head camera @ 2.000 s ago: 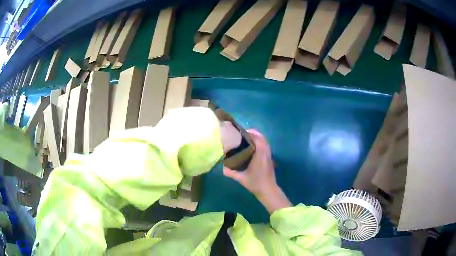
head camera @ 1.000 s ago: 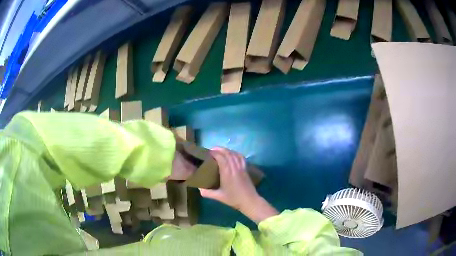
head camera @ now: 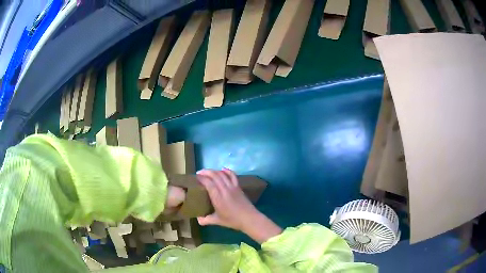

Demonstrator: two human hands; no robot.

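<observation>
A long brown box (head camera: 248,187) lies crosswise in front of me, over the bench edge of the box pile. My right hand (head camera: 226,201) grips it around the middle, fingers over the top and thumb at the near side. My left hand (head camera: 176,197) is at the box's left end, mostly covered by the yellow-green sleeve and the box. Its fingers are hidden, so its hold cannot be made out. No dark item shows in the box.
The box pile (head camera: 154,143) lies on the left. Open-ended boxes lie on the green conveyor belt (head camera: 186,104) beyond the blue-green bench (head camera: 266,128). A large carton flap (head camera: 442,128) stands at right, with boxes (head camera: 391,160) beside it. A white fan (head camera: 366,226) is at the near right.
The view has turned, so the scene sits differently in it. The dark item seen earlier at the box mouth is out of sight. The box has turned from slanting to nearly crosswise between my hands.
</observation>
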